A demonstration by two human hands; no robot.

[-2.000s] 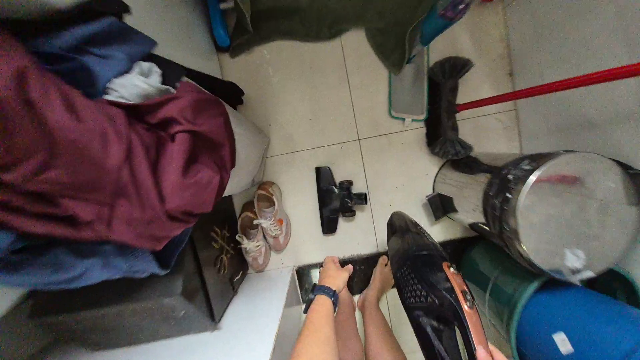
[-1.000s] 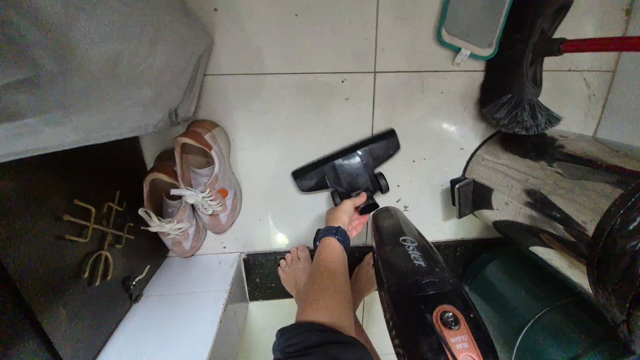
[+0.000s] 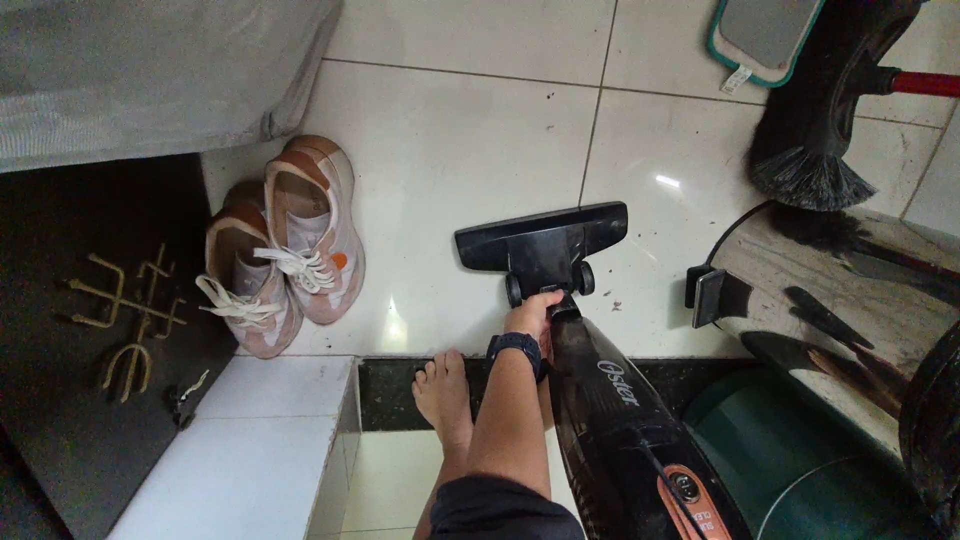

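In the head view my left hand (image 3: 534, 315), with a dark watch on its wrist, grips the neck of a black vacuum floor head (image 3: 541, 244) on the tiled floor. The nose of a black Oster stick vacuum cleaner (image 3: 607, 420) with an orange control panel meets that neck beside my fingers; whether the two are locked together cannot be told. The vacuum's handle end runs out of the bottom of the view, and my right hand is not in view.
Pink and white sneakers (image 3: 315, 232) stand at left by a dark panel (image 3: 67, 202) with metal hooks. A step (image 3: 240, 442) lies below them. At right are a broom head (image 3: 817, 127), a flat mop pad (image 3: 765, 37), a shiny metal bin (image 3: 847, 262) and a green container (image 3: 795, 450).
My left hand has reached down and taken hold of the floor head, which has turned. The vacuum's nose has come up to its neck. The view has moved closer to the floor.
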